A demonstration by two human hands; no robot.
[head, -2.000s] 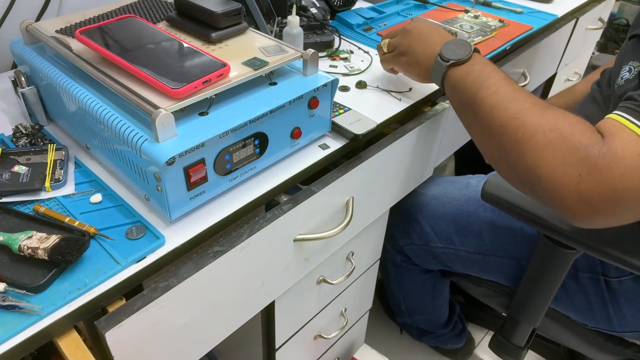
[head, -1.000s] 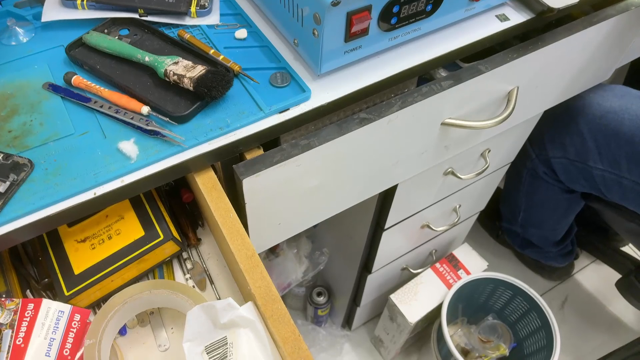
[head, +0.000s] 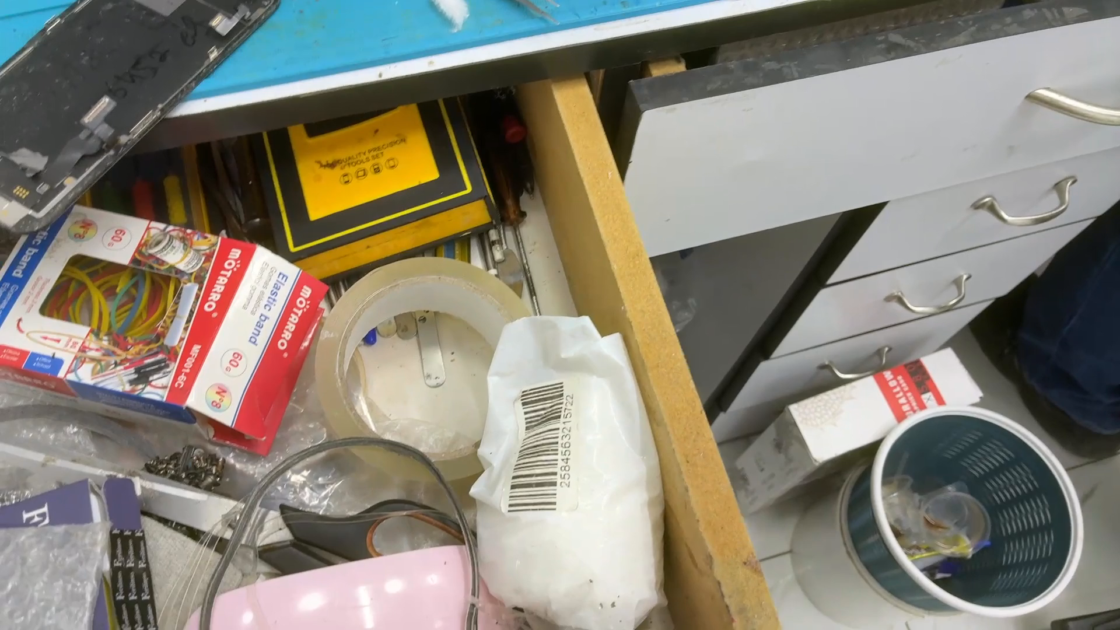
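Observation:
Neither of my hands is in view. An open drawer with a wooden side wall (head: pixel 647 350) fills the lower left. Inside it, a cardboard box of elastic bands (head: pixel 166 324) lies left of a wide roll of clear tape (head: pixel 337 359). A white plastic packet with a barcode label (head: pixel 569 542) overlaps the roll's right edge. Behind the roll lies a black and yellow precision tool set box (head: pixel 376 192). A glossy pink object (head: pixel 350 595) and a grey cable lie at the front. A phone screen assembly (head: pixel 114 96) juts over the bench edge at upper left.
A blue work mat (head: pixel 332 44) covers the bench above. To the right stand a white drawer unit (head: pixel 919 254) with metal handles, a white and red carton (head: pixel 857 420) and a plastic waste basket (head: pixel 1063 525) holding scraps. Another person's trouser leg (head: pixel 1067 341) shows at the right edge.
The view has swung down and left from the blue separator machine to the open drawer. The other person's arm, seen at first, is out of view.

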